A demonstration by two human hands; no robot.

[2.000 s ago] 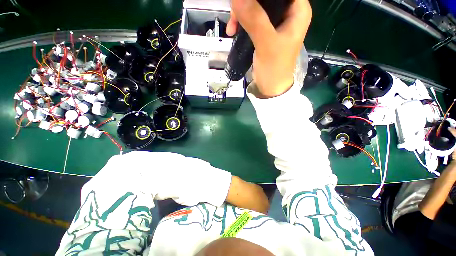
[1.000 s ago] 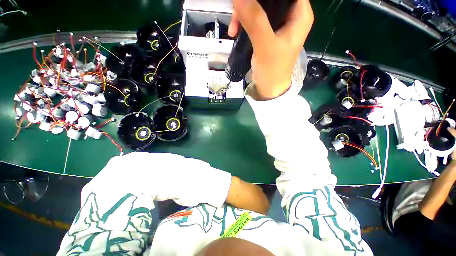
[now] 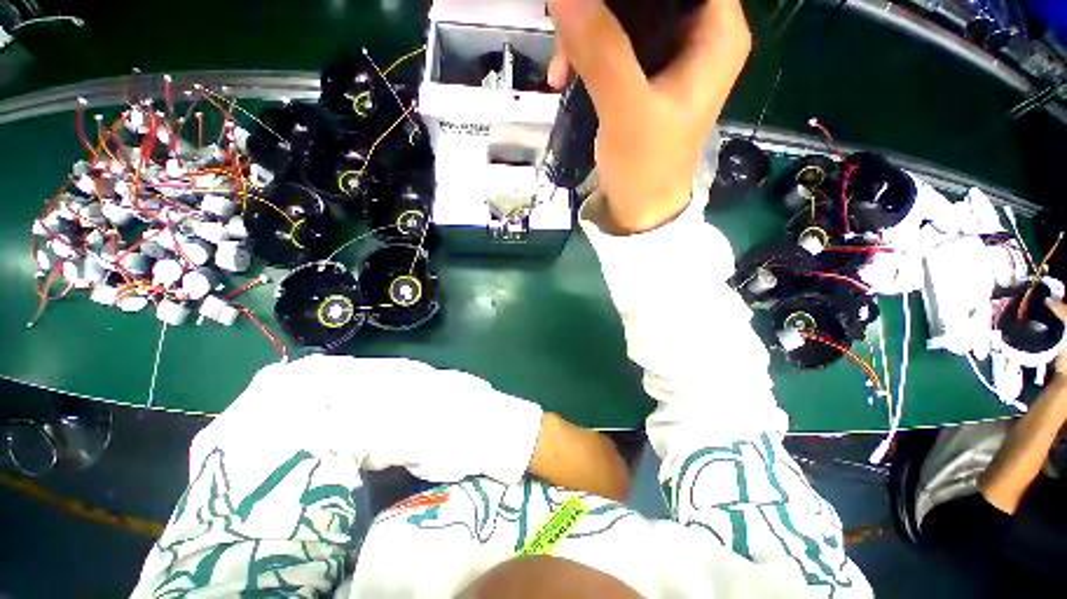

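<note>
My right hand (image 3: 655, 105) is bare and closed around the black electric screwdriver (image 3: 571, 135) at the top centre. The screwdriver's upper end is cut off by the picture's top edge. Its lower end is over the front part of the white-grey screw feeder (image 3: 468, 176), near the pick-up point; I cannot tell if it touches. My left forearm (image 3: 573, 456) lies across my lap below the bench edge; the left hand itself is hidden.
Several black round housings (image 3: 318, 304) stand left of the feeder. A heap of small white-silver motors (image 3: 140, 234) with wires lies far left. Wired black assemblies (image 3: 807, 322) and white plastic shells (image 3: 954, 281) lie right. A person's arm (image 3: 1018, 468) shows at the far right.
My right hand and the screwdriver have shifted slightly right. The screwdriver's lower end has moved a little right at the feeder front.
</note>
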